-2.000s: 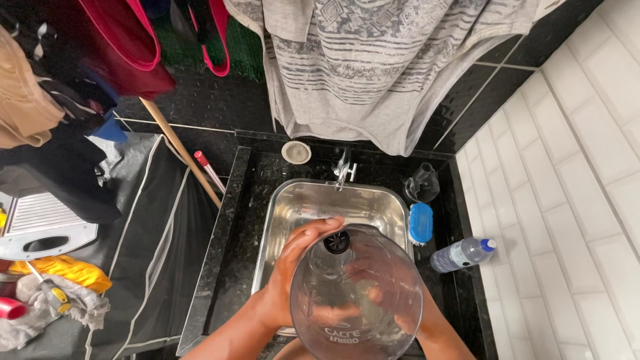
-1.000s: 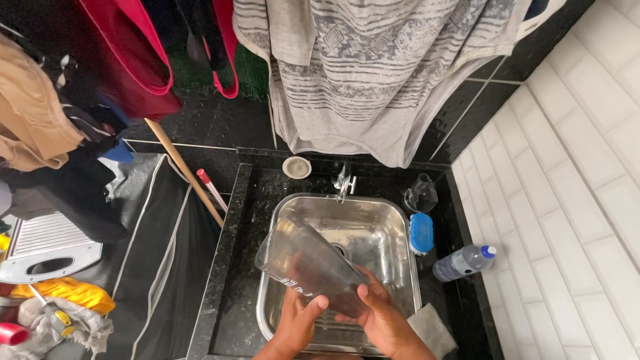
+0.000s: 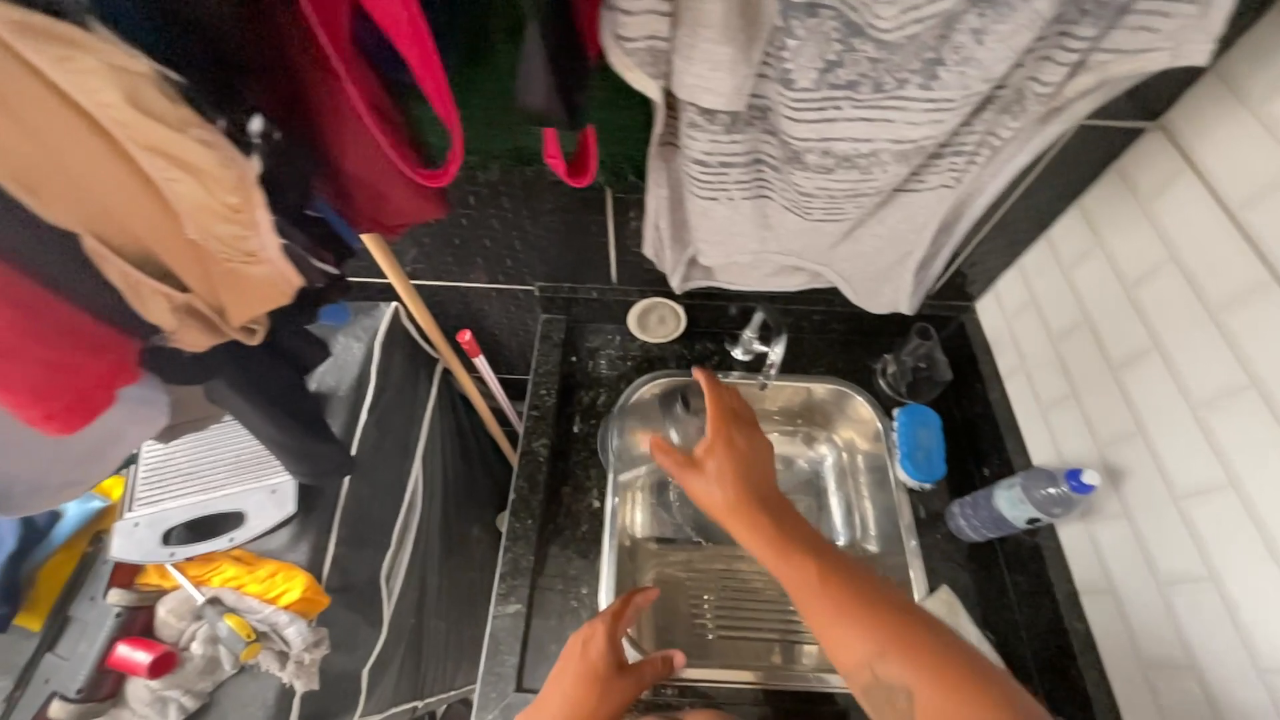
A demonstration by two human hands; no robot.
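A clear, dark-tinted plastic container (image 3: 650,425) rests at the upper left of the stainless steel sink (image 3: 850,500), partly over its rim. My right hand (image 3: 725,450) reaches over it with thumb and fingers apart; whether a fingertip touches it I cannot tell. Near the sink's lower left rim, my left hand (image 3: 615,655) has its fingers spread and holds nothing. The chrome faucet (image 3: 758,345) stands behind the basin.
Right of the sink are a blue sponge holder (image 3: 920,445), a clear plastic bottle (image 3: 1015,503) with a blue cap and a dark transparent vessel (image 3: 915,365). A round dish (image 3: 657,319) sits behind. A gray patterned shirt (image 3: 820,150) hangs above; a wooden pole (image 3: 430,335) leans left.
Both hands held the clear container over the sink earlier. Now it lies at the basin's upper left, and my hands have come apart, the left one nearer the front edge.
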